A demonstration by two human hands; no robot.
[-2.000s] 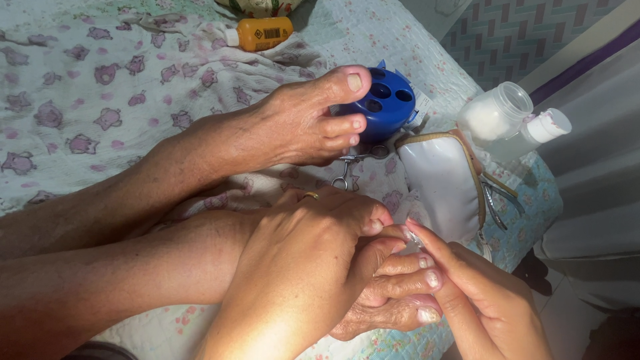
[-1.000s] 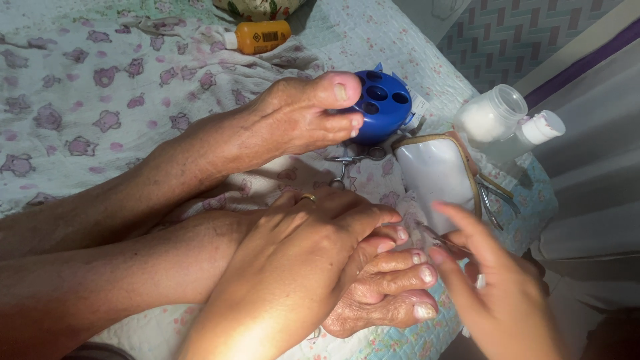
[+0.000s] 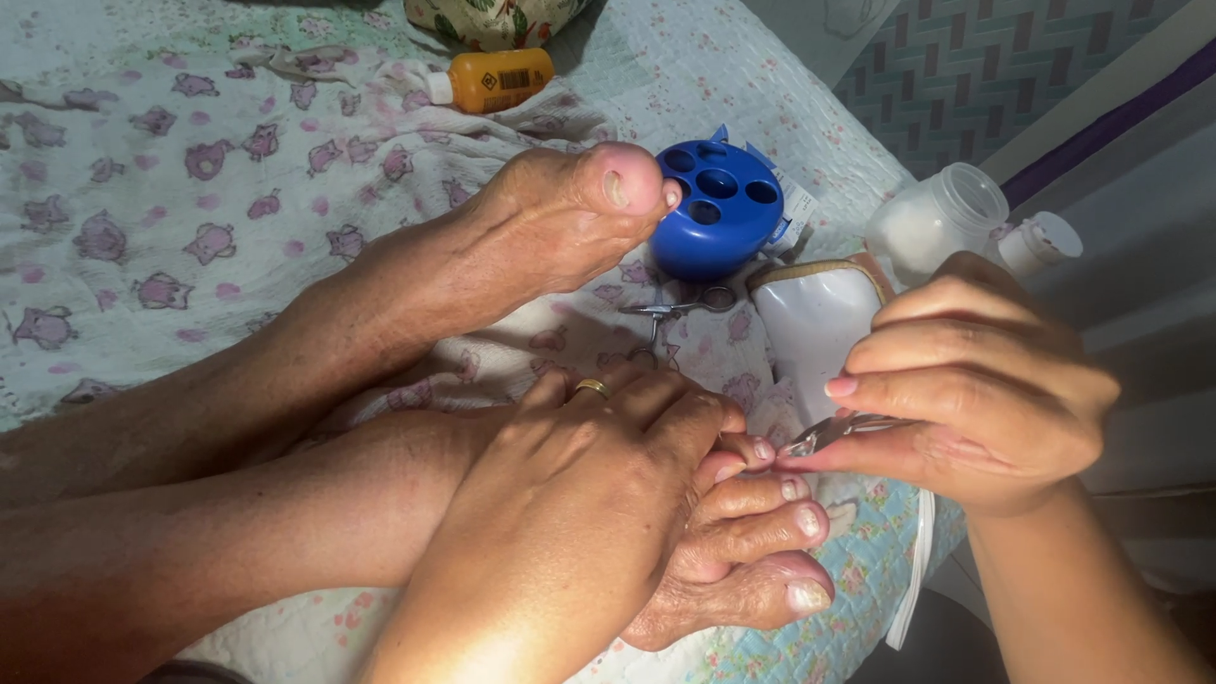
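Observation:
My left hand [image 3: 570, 484], with a gold ring on one finger, lies over a person's near foot [image 3: 703, 608] and grips it by the small toes. Metal cuticle nippers [image 3: 836, 432] are in my right hand [image 3: 978, 399], their tip close to the nail of a small toe [image 3: 760, 448]. The hand partly hides their handles. The person's other foot [image 3: 560, 209] rests farther back, its toes beside a blue holder with round holes [image 3: 712, 228]. Small metal scissors [image 3: 679, 306] lie on the cloth between the feet and the holder.
A white pouch [image 3: 817, 323] sits beyond the feet, left of my right hand. Behind it stand an open clear jar with white contents [image 3: 936, 223] and a white-capped bottle [image 3: 1040, 242]. An orange bottle [image 3: 499, 81] lies on the patterned cloth [image 3: 209, 190]. The quilt edge [image 3: 883, 608] drops off at right.
My right hand, apart from the toes one second ago, has come back to a small toe with the nippers, its fingers now raised higher. My left hand stays on the near foot.

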